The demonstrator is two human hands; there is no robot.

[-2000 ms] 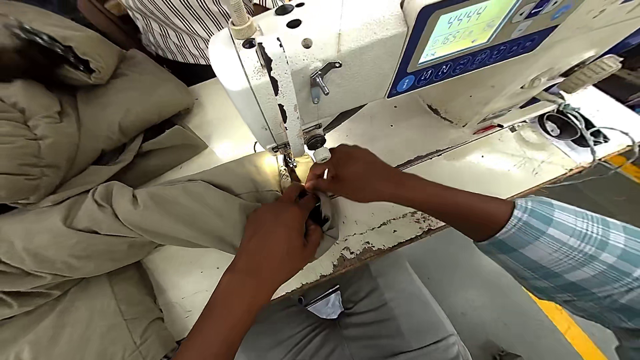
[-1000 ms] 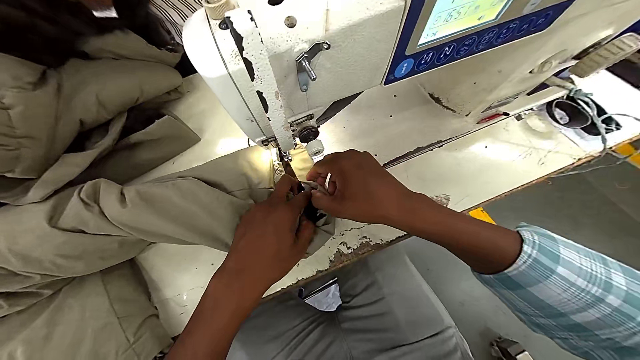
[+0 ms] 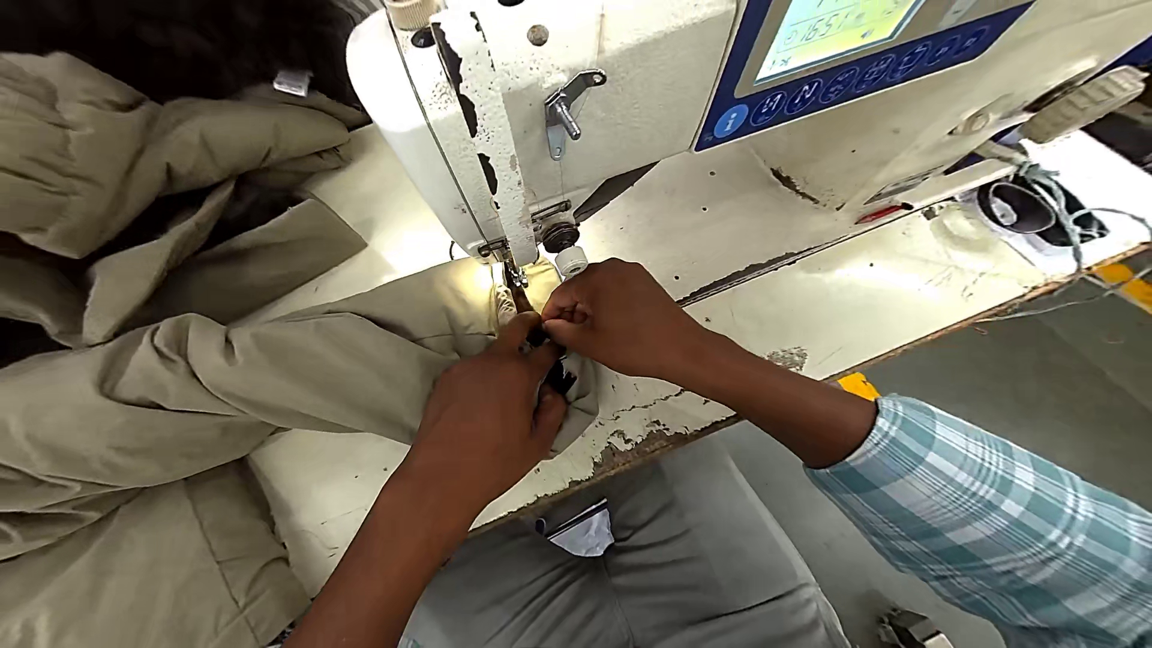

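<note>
A khaki garment (image 3: 333, 369) runs across the sewing table to the needle area of a white industrial sewing machine (image 3: 621, 90). My left hand (image 3: 490, 396) grips the garment's edge just in front of the presser foot (image 3: 515, 273), where some black material (image 3: 560, 376) shows beside the fingers. Close against it, my right hand (image 3: 612, 315) has its fingertips pinched at the same edge, below the machine's white knob. What exactly lies between the right fingertips is hidden. The machine's lamp lights the cloth around the needle.
More khaki garments (image 3: 108, 144) are heaped at the left. The machine's control panel (image 3: 855, 45) is at the upper right. A red object (image 3: 884, 213) and a dark round item with loose threads (image 3: 1017, 209) lie on the right. The table's front edge (image 3: 648, 450) is chipped.
The white piece seen at my right fingers in the earlier frames no longer shows. Both hands stay by the presser foot. The view has shifted somewhat.
</note>
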